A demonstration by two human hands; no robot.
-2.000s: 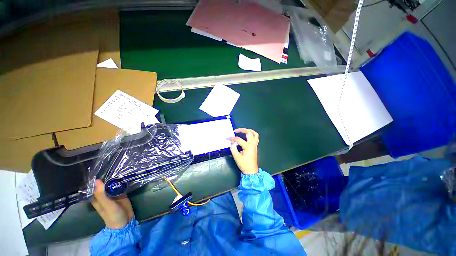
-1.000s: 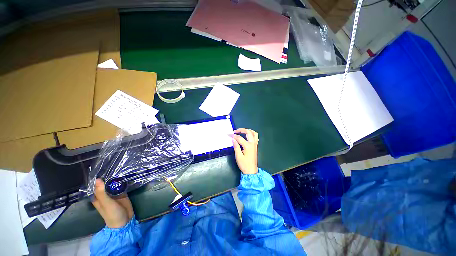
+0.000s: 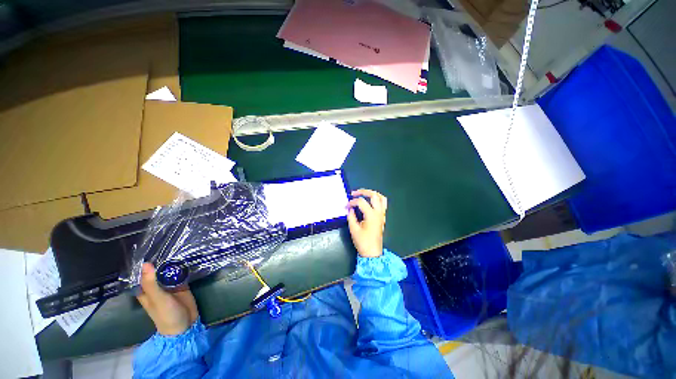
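Note:
A black plastic unit (image 3: 93, 255) lies over the bench's left part, its right portion covered by a crinkled clear poly bag (image 3: 222, 222). My left hand (image 3: 167, 303) holds the unit's near edge beside a round black part (image 3: 172, 274); its fingers under the unit are hidden. A tablet (image 3: 305, 201) with a bright white screen lies flat just right of the bag. My right hand (image 3: 368, 222) is at the tablet's right edge, holding nothing, thumb and fingers bent and slightly apart. A yellow cord (image 3: 257, 275) with a dark connector (image 3: 267, 297) shows at the bench edge by my lap.
Cardboard sheets (image 3: 67, 126) and a printed sheet (image 3: 185, 164) lie at left. A tape roll (image 3: 253, 135) and white paper (image 3: 326, 147) lie behind the tablet. Pink folder (image 3: 363, 41) at back. White coiled cord (image 3: 525, 55), blue bins (image 3: 611, 141) and a person's blue sleeve (image 3: 593, 296) are at right.
My right hand's fingertips have moved slightly right, from over the screen's right side to the tablet's right edge. My left hand and the unit have hardly moved.

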